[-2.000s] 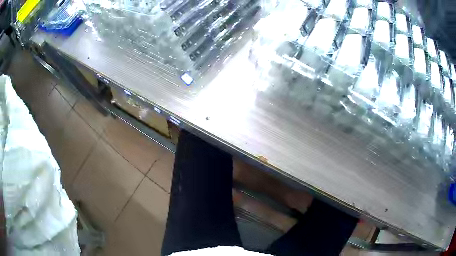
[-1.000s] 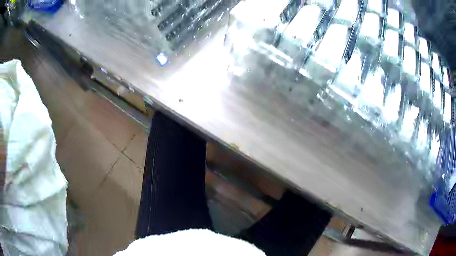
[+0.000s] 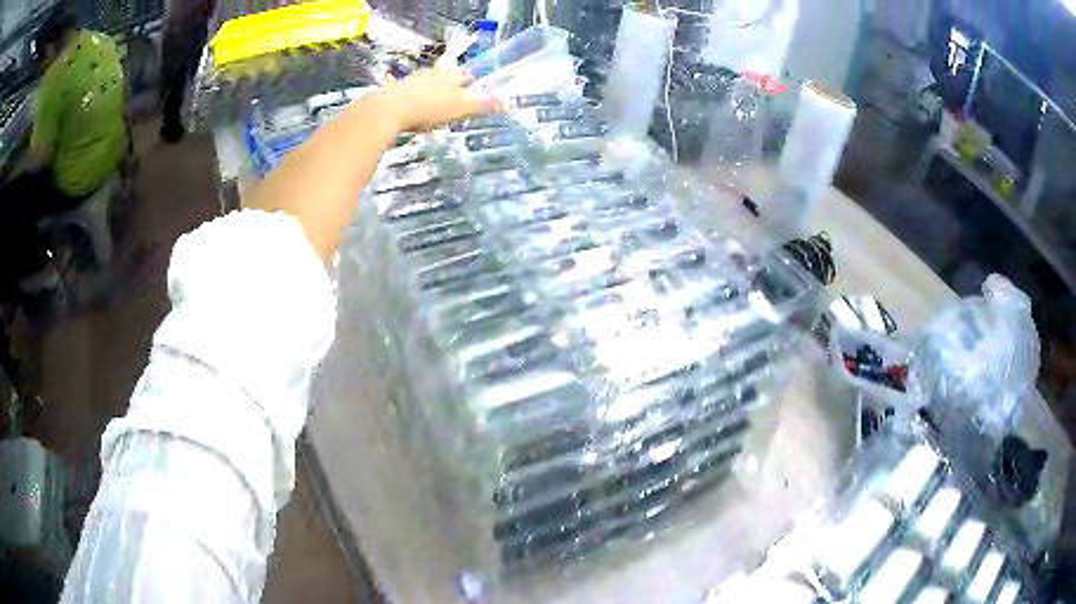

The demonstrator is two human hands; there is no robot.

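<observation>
My left hand, in a white sleeve, reaches from the lower left to the far end of a tall stack of clear blister trays. It is small and blurred there. I cannot tell whether it grips a tray edge or a pale piece beside its fingers. Rows of dark and silvery parts show through the shiny trays. My right hand is out of the picture. A second tray stack, with white units in its pockets, is cut off at the lower right.
A blue basket and a yellow bar lie beyond the stack. On the right are a small parts box, a plastic bag, a dark coiled bundle and a white roll. A person in green sits at the far left.
The view has lifted and turned towards the bench's far side. My left arm, earlier low at the left edge, now stretches over the tray stack. My lap has left the view.
</observation>
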